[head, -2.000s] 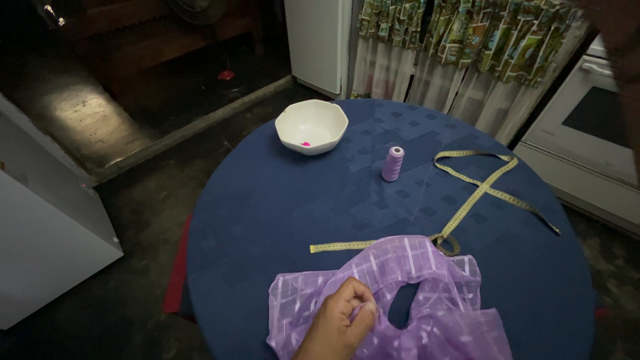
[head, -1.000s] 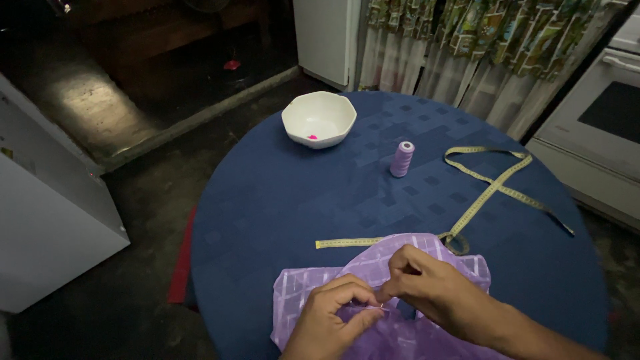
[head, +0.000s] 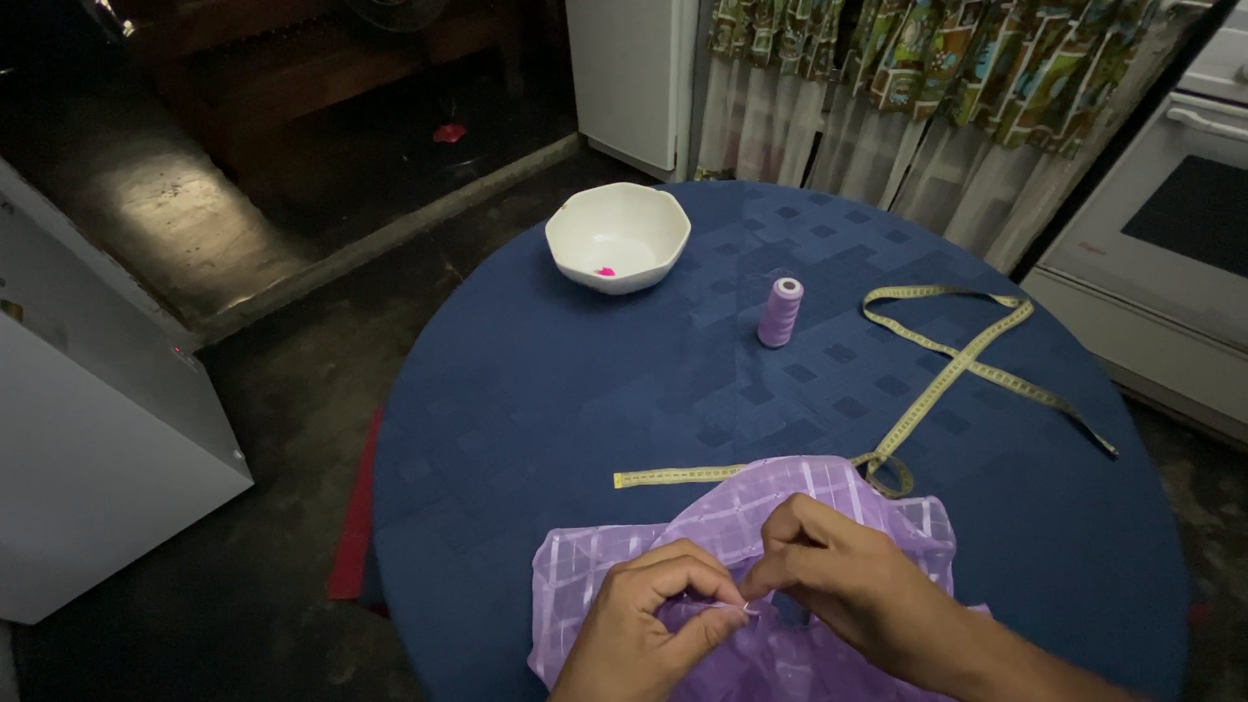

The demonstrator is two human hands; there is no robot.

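A sheer purple checked fabric point(head: 604, 561) lies bunched at the near edge of the round table. My left hand point(head: 663, 614) pinches a fold of it between thumb and forefinger, where a small pale glint shows at the fingertips. Close beside it on the right, my right hand point(head: 838, 575) has its thumb and forefinger pinched together at the same spot; whether they hold a needle or thread is too small to tell. A yellow measuring tape point(head: 936, 385) runs partly under the fabric. Beyond it stands a spool of purple thread point(head: 780, 312).
A white octagonal bowl point(head: 619, 234) with a small bright pink thing inside stands at the far side of the table with its blue tablecloth point(head: 546, 400). A white stove point(head: 1160, 234) is at the right, patterned curtains point(head: 916, 58) behind, and a white panel point(head: 88, 448) at the left.
Two seconds ago only my left hand showed, on the fabric. My right hand has since come in from the right and joined it at the fold.
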